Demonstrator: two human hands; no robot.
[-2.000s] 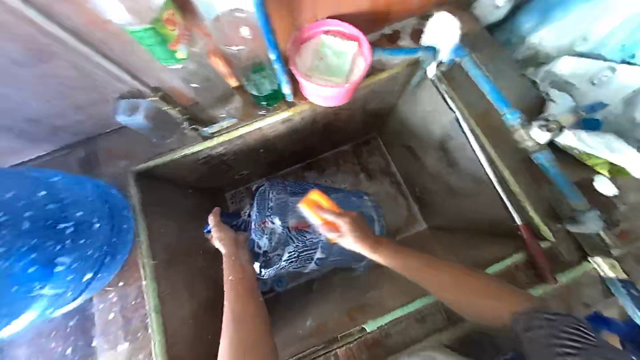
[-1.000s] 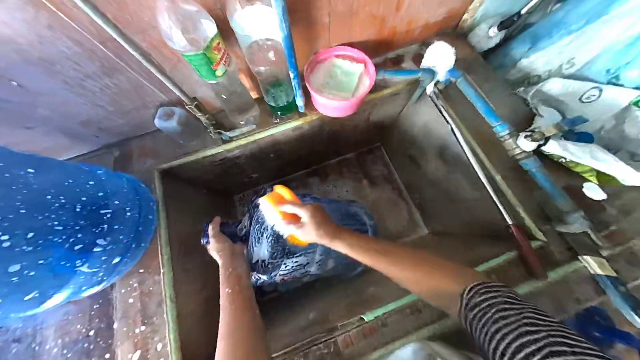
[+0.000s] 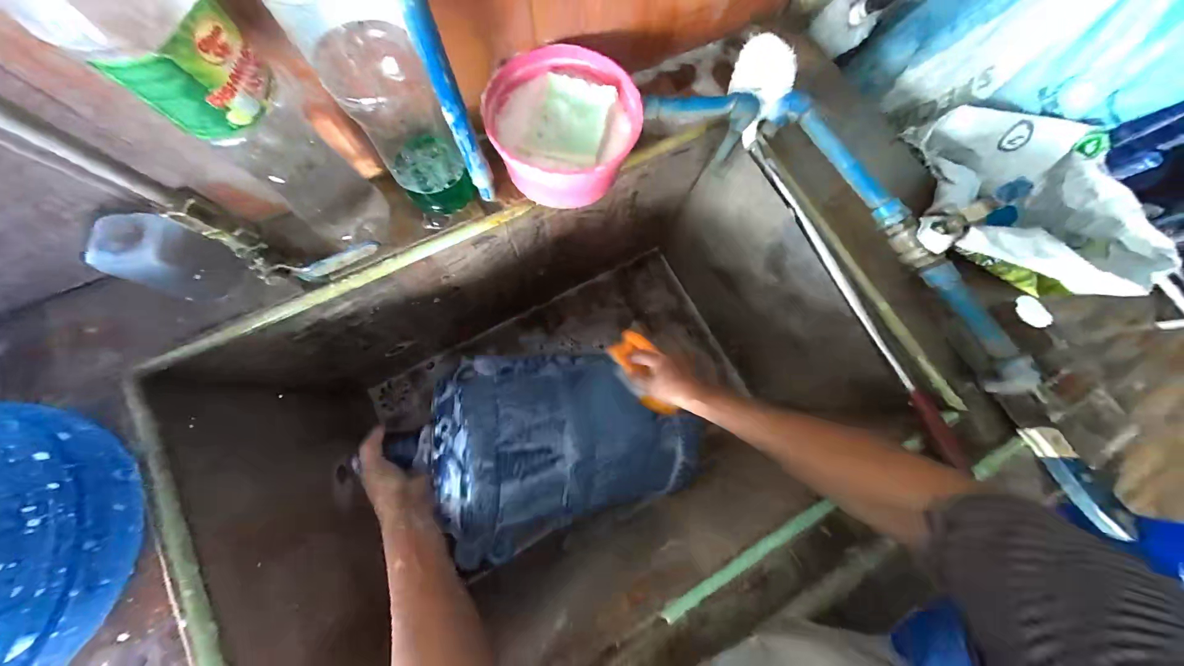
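Observation:
A large blue plastic water jug point(image 3: 564, 444) lies on its side in a deep rectangular basin point(image 3: 314, 301), with wet streaks on its surface. My left hand point(image 3: 388, 476) grips the dark neck of the jug at its left end. In my right hand point(image 3: 671, 377) is an orange scrubber point(image 3: 638, 356), held against the upper right part of the jug; the scrubber's exact kind is blurred. Part of the jug's neck is hidden behind my left fingers.
A pink tub point(image 3: 562, 190) with a pale green block and clear plastic bottles point(image 3: 370, 83) stand along the back rim. A long rod with a dark red handle point(image 3: 939, 430) leans on the right side, beside a blue pipe point(image 3: 846, 166). A blue container point(image 3: 65, 536) stands at left.
My right hand has moved with the orange scrubber from the jug's neck end towards its far end. My left hand still holds the neck.

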